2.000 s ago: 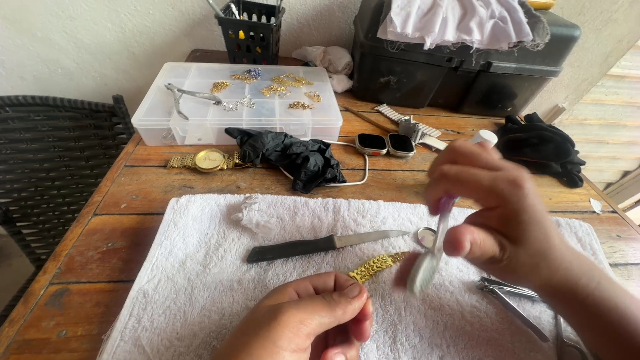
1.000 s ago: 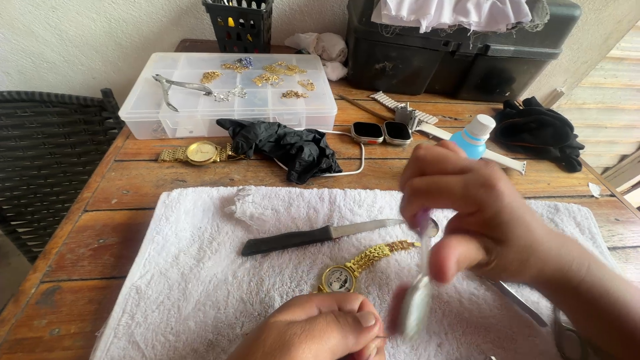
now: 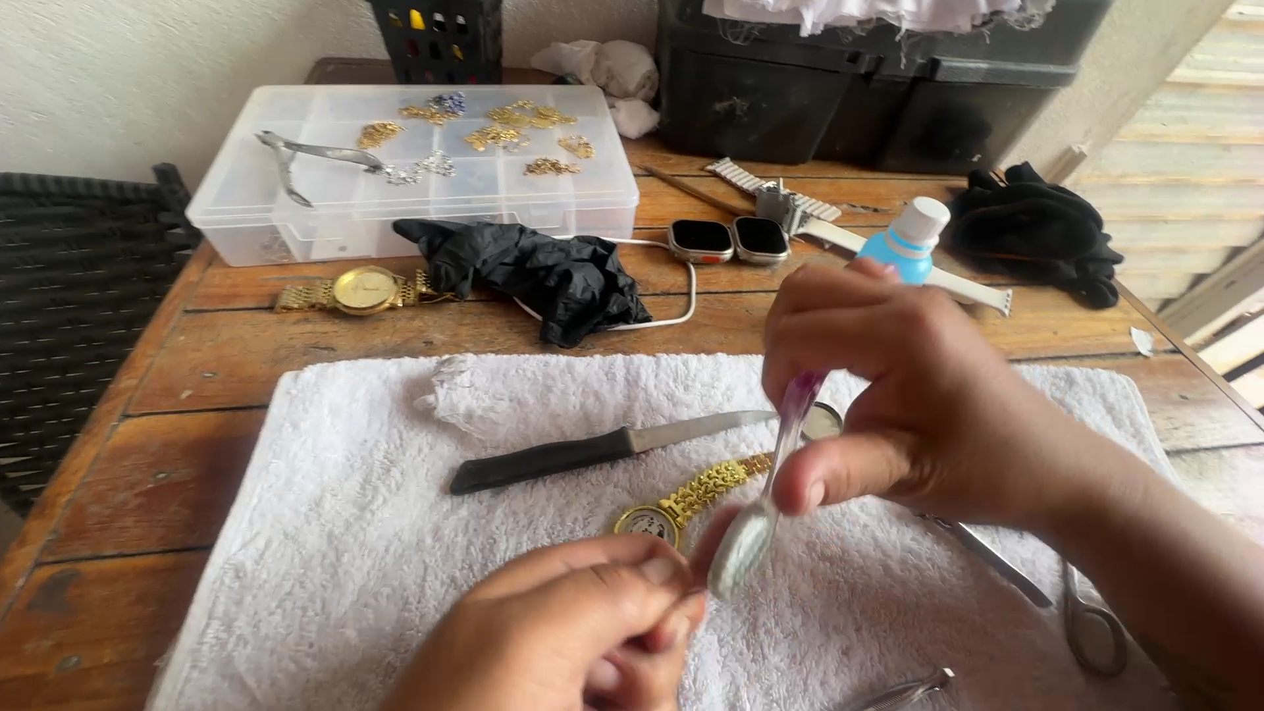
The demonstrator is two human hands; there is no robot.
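Note:
My right hand (image 3: 889, 395) grips a toothbrush (image 3: 746, 543) with a clear and purple handle, its pale bristled head pointing down beside my left fingertips. My left hand (image 3: 583, 622) has its thumb and fingers pinched together; whatever may be between them is hidden. Just beyond it, a gold-coloured watch with its inner works showing (image 3: 647, 526) lies on the white towel (image 3: 336, 474), its gold link band (image 3: 706, 491) running up to the right. Behind lies a knife with a black handle (image 3: 543, 462), its blade tip near a small round disc (image 3: 822, 422) partly behind my right hand.
A clear compartment box (image 3: 415, 222) holds up nippers (image 3: 316, 153) and gold chain pieces. Near it are a gold watch (image 3: 365, 290), a crumpled black glove (image 3: 543, 281), two smartwatch cases (image 3: 701, 240) and a blue bottle (image 3: 908, 242). Scissors (image 3: 1094, 627) and tweezers (image 3: 997, 561) lie at the right.
Two seconds ago the gold band was at my left fingertips; now the watch and band lie on the towel beyond them. The toothbrush stays in my right hand.

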